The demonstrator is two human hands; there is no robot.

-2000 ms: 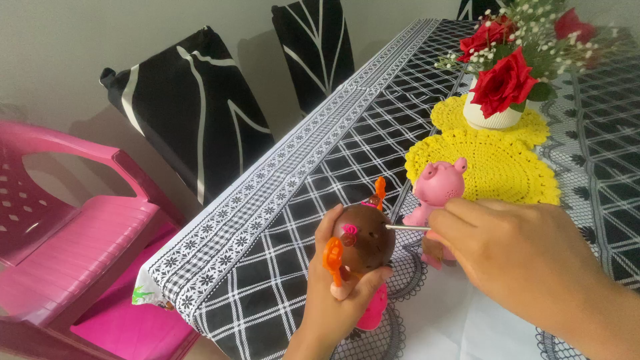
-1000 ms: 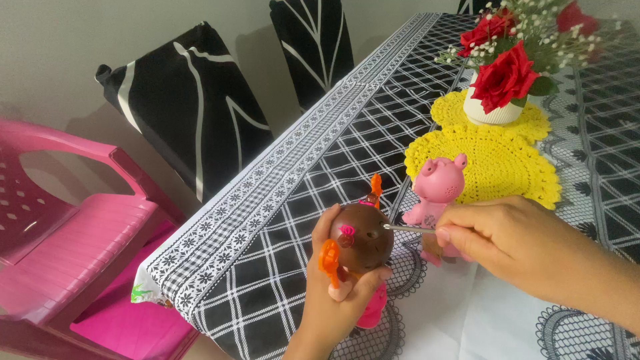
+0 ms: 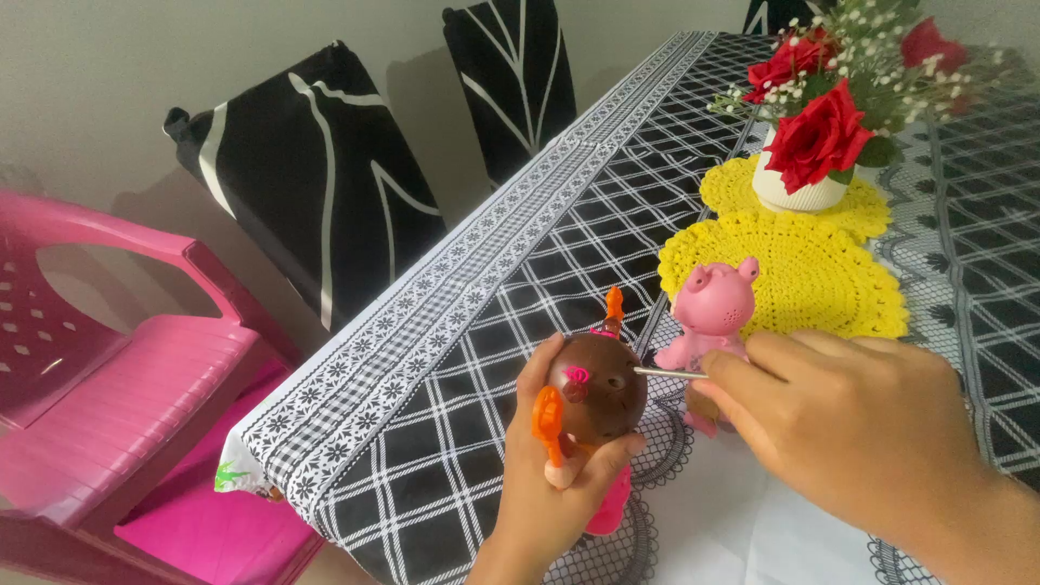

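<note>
My left hand (image 3: 561, 496) grips a small toy doll (image 3: 600, 390) over the table, with its round brown head turned up. The head shows small holes and a pink bow, and orange pieces stick out on both sides; part of its pink body shows below my thumb. My right hand (image 3: 837, 422) pinches a thin metal rod (image 3: 670, 373), perhaps a screwdriver, whose handle is hidden in the fingers. The rod's tip meets the right side of the brown head, near a hole. Just behind my right fingers, a pink toy figure (image 3: 715, 301) stands upright, partly covered by the hand.
Yellow crocheted mats (image 3: 796, 276) lie beyond the pink figure, with a white vase (image 3: 796, 183) of red roses on them. A patterned cloth (image 3: 455, 325) covers the table. Chairs in black covers (image 3: 301, 171) line its far left side, and a pink plastic chair (image 3: 122, 390) stands at left.
My right hand stays at the doll's head with the metal rod. The rod's angle and the hand's pose have shifted slightly; my left hand keeps its grip.
</note>
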